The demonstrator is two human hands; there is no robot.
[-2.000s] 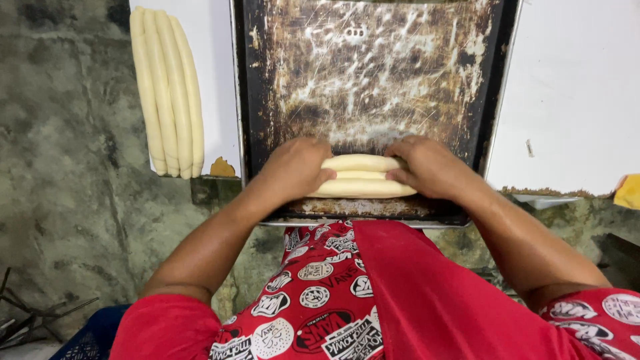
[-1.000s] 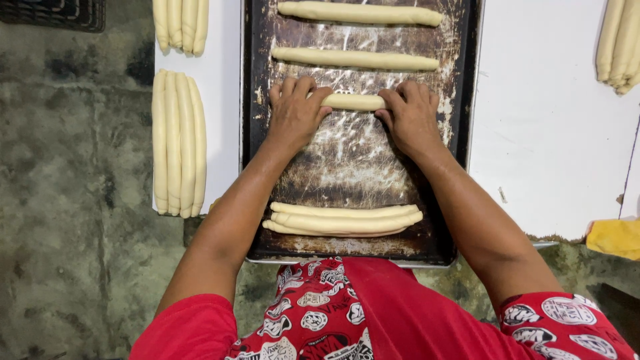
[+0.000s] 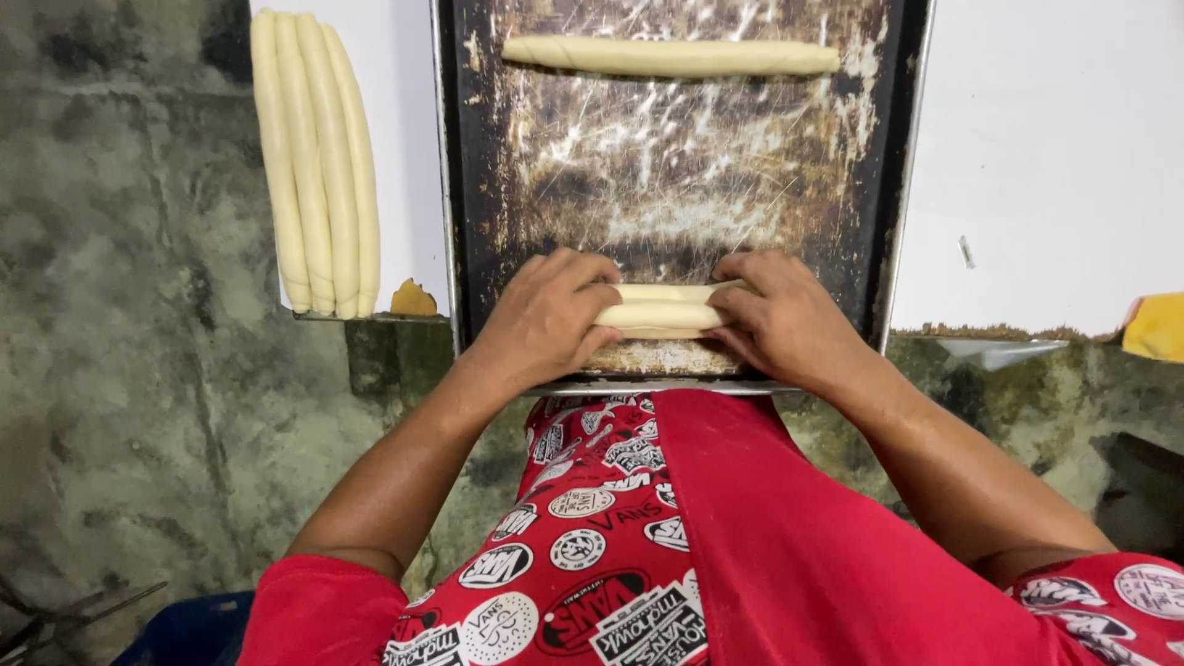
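A worn, dark metal baking tray [image 3: 675, 166] lies in front of me. Near its close edge, several dough strips [image 3: 661, 314] lie side by side, crosswise. My left hand [image 3: 555, 319] grips their left ends, fingers curled over them, and my right hand [image 3: 786, 319] grips the right ends the same way. Both hands hide the tips of the strips. Farther up the tray lies one long single dough strip [image 3: 671, 56], crosswise and touched by neither hand.
On the white tabletop left of the tray lies a bundle of several dough strips [image 3: 319, 166]. The white surface [image 3: 1036, 176] continues at right, with a yellow cloth [image 3: 1156, 326] at its edge. A blue container [image 3: 190, 629] stands low at left.
Both hands have come from a strip at mid-tray back to the stacked strips at the near edge. The view has shifted, so fewer of the far strips show.
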